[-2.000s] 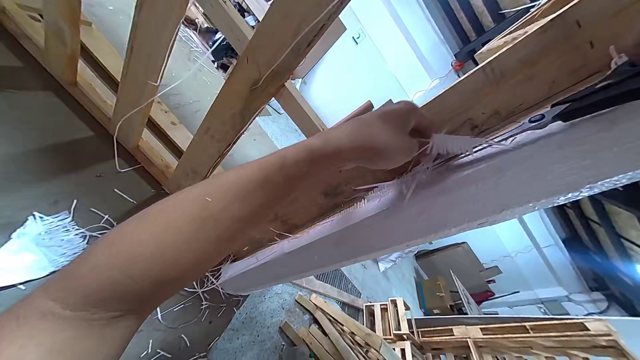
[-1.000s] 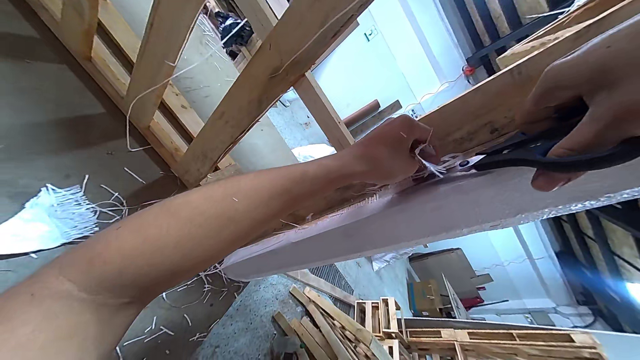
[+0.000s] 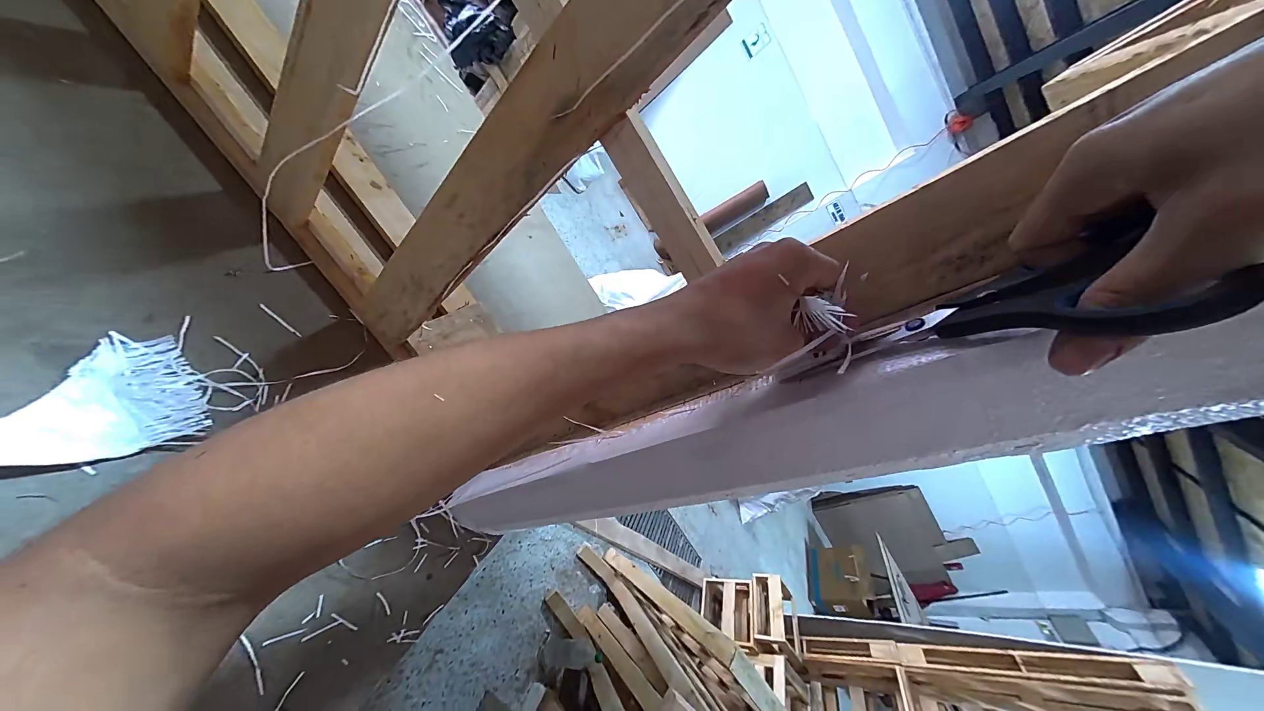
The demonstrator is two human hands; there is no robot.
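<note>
My right hand (image 3: 1136, 227) grips the black handles of a pair of scissors (image 3: 1037, 306) at the right. The scissor blades point left along the seam between a wooden beam (image 3: 948, 237) and a long, pale wrapped panel (image 3: 750, 444). My left hand (image 3: 760, 306) is closed on a bunch of frayed white strands (image 3: 825, 314), just left of the blade tips. Whether the blades are apart is hard to tell. More frayed strands stick out along the panel's edge below my left forearm.
Wooden frame slats (image 3: 494, 158) cross the upper left. A frayed white woven sheet (image 3: 109, 400) and loose strands lie on the floor at left. Loose boards (image 3: 632, 612) and wooden pallets (image 3: 987, 662) are at the bottom. A cardboard box (image 3: 839, 578) stands beyond.
My right hand, out of view two seconds ago, came in holding the scissors, which lay along the beam then. My left hand stays at the seam, closed on strands.
</note>
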